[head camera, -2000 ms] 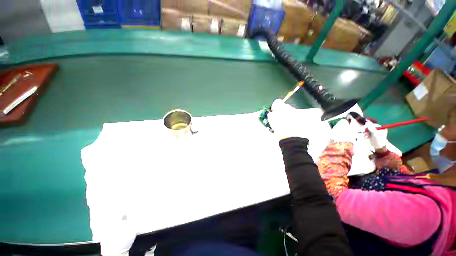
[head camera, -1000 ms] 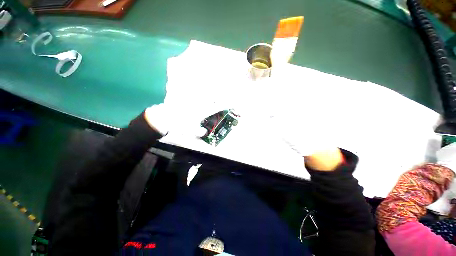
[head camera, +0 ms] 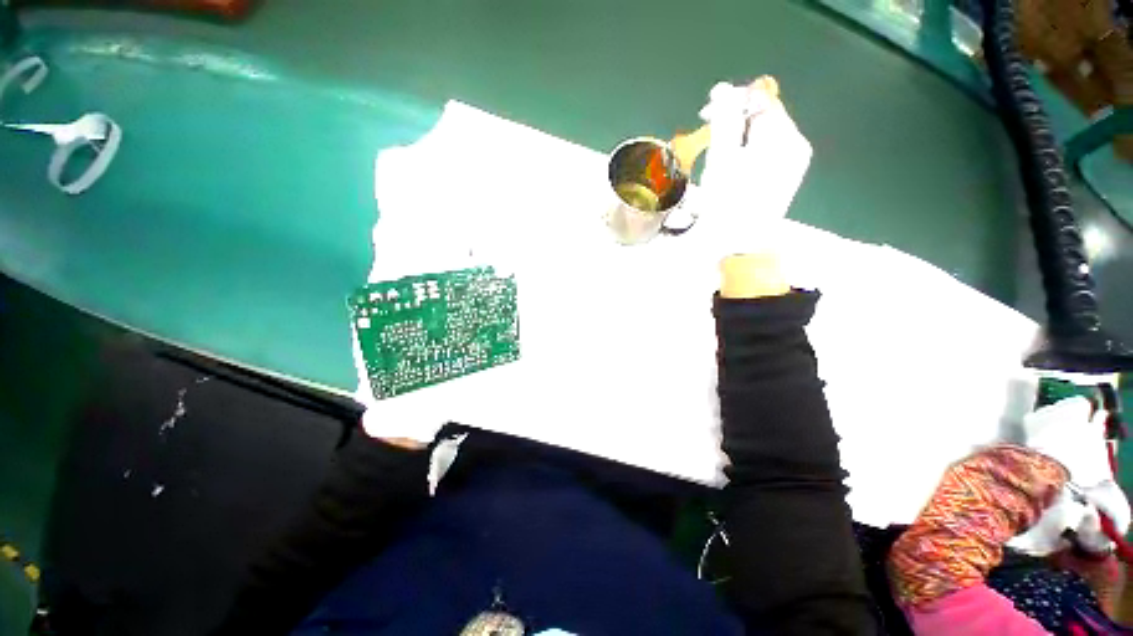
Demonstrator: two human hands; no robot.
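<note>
A green circuit board (head camera: pixel 437 331) shows its face of pale dots and pads at the left of the white sheet (head camera: pixel 596 336). My left hand (head camera: pixel 400 420), in a white glove that blends into the sheet, holds it at its lower edge; the fingers are hard to make out. My right hand (head camera: pixel 753 149), white-gloved with bare fingertips, holds a brush (head camera: pixel 687 149) by its handle. Its orange bristles reach into the steel cup (head camera: pixel 636 221), which has yellowish liquid inside and stands on the sheet.
A looped white strap (head camera: pixel 87 152) lies on the green bench at left. A black surface (head camera: pixel 162 485) is at lower left. A black flexible hose (head camera: pixel 1050 211) comes down at right. A neighbour's patterned sleeve (head camera: pixel 975 522) and gloved hands are at lower right.
The board has turned from its component side to its dotted side and is now at my left hand. My right hand has moved up to the cup, and the brush bristles are now inside it.
</note>
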